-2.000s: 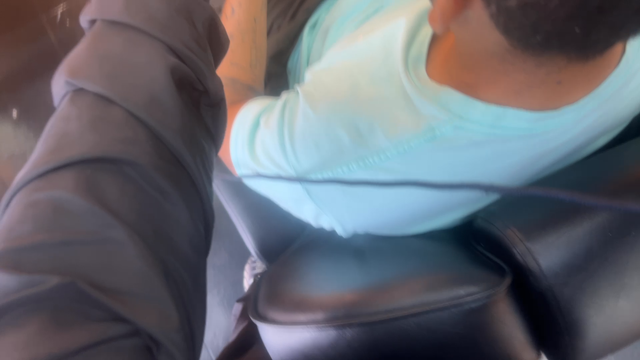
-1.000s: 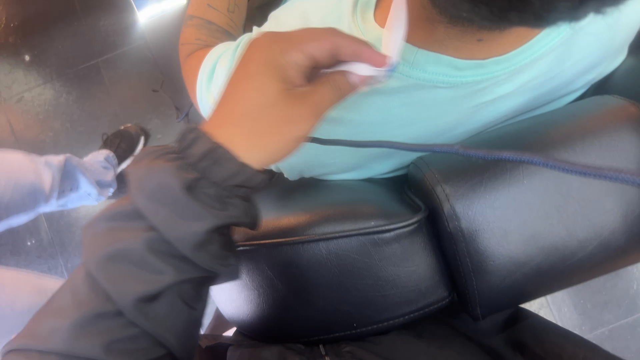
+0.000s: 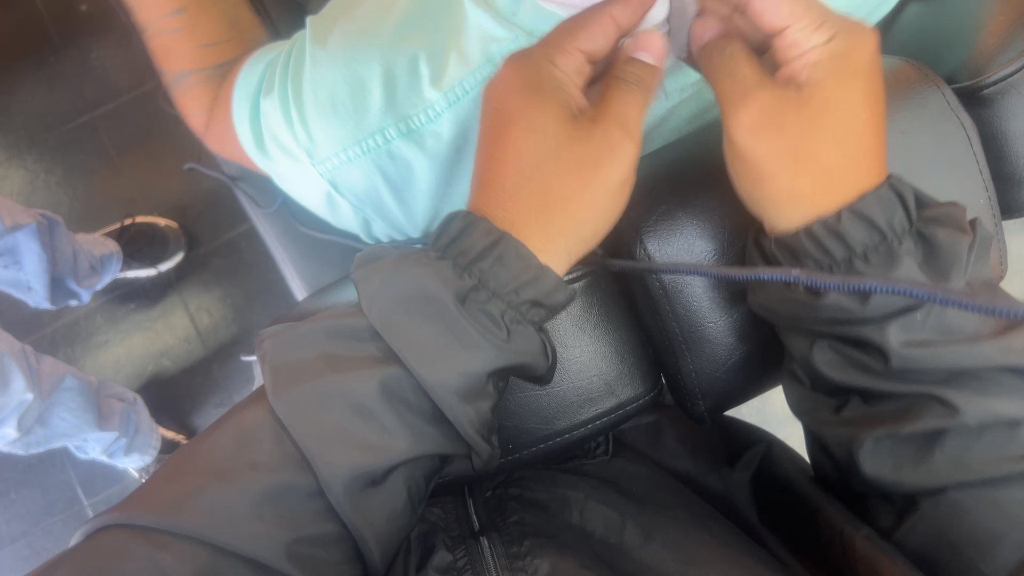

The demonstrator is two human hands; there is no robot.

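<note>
At the top of the head view, my left hand [image 3: 560,136] pinches a small white item [image 3: 654,18] between thumb and forefinger; its kind cannot be told. Close beside it, my right hand [image 3: 800,112] has its thumb and fingers closed at a pale, thin piece that may be part of the same item. Both hands are over the back of a seated person in a mint-green T-shirt [image 3: 384,120]. The upper edges of both hands are cut off by the frame. Dark jacket sleeves with gathered cuffs cover my wrists.
A black padded leather chair [image 3: 592,360] stands between me and the seated person. A dark blue coiled cord [image 3: 800,280] crosses from the right edge. At the left, another person's legs in light jeans [image 3: 64,400] and a dark shoe [image 3: 148,244] are on the dark tiled floor.
A second ago only one hand showed, holding something white near the seated person's neck; now both hands are together at the white item. Two seconds ago only a dark sleeve was seen.
</note>
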